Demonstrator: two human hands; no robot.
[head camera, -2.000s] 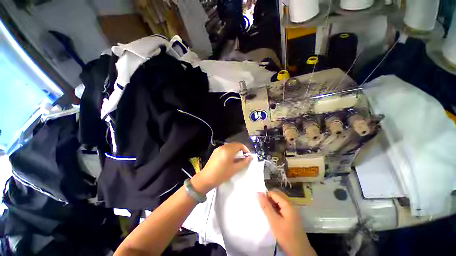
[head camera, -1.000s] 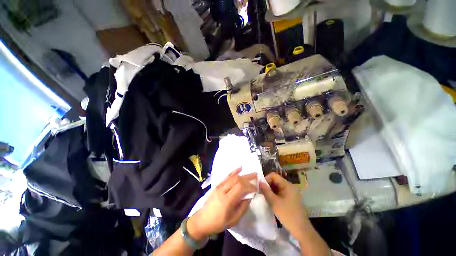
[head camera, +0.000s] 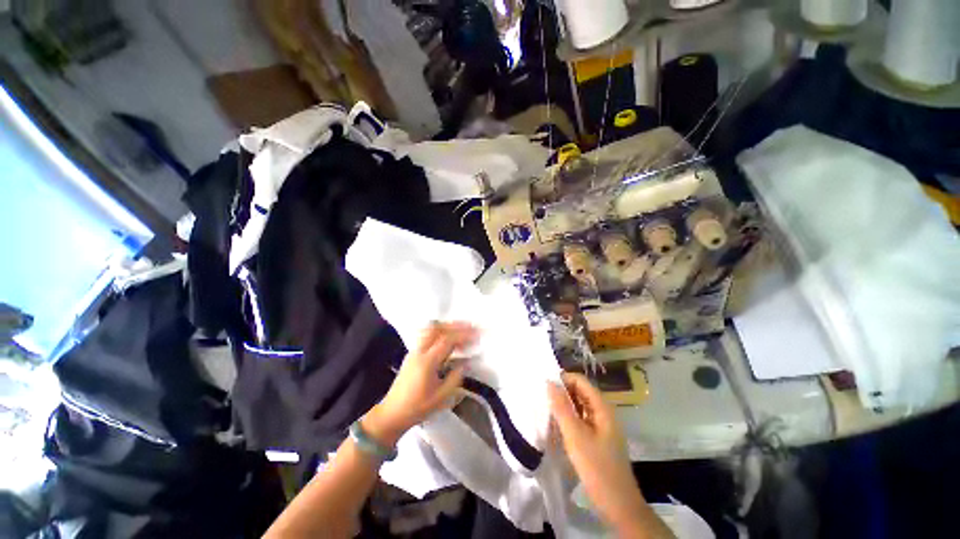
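Note:
A white fabric panel (head camera: 495, 326) lies spread over the left front of the cream overlock machine (head camera: 621, 221), with its far end on the black garments at the left. My left hand (head camera: 434, 363) lies on the panel with bent fingers and a bracelet at the wrist. My right hand (head camera: 581, 411) pinches the panel's right edge in front of the needle area (head camera: 542, 300). A black band (head camera: 505, 421) shows on the white cloth between my hands. The lower cloth hangs in folds toward my lap. The panel partly hides the needle area.
Black garments with white trim (head camera: 316, 316) are heaped at the left. A stack of white panels (head camera: 842, 242) lies right of the machine. White thread cones (head camera: 595, 21) and dark cones (head camera: 690, 90) stand behind. Grey lint (head camera: 756, 447) hangs at the table edge. A bright window (head camera: 63, 232) is far left.
The white panel has moved left and spread out over the black heap, and its black band now shows. My left hand has moved left and up, apart from my right hand.

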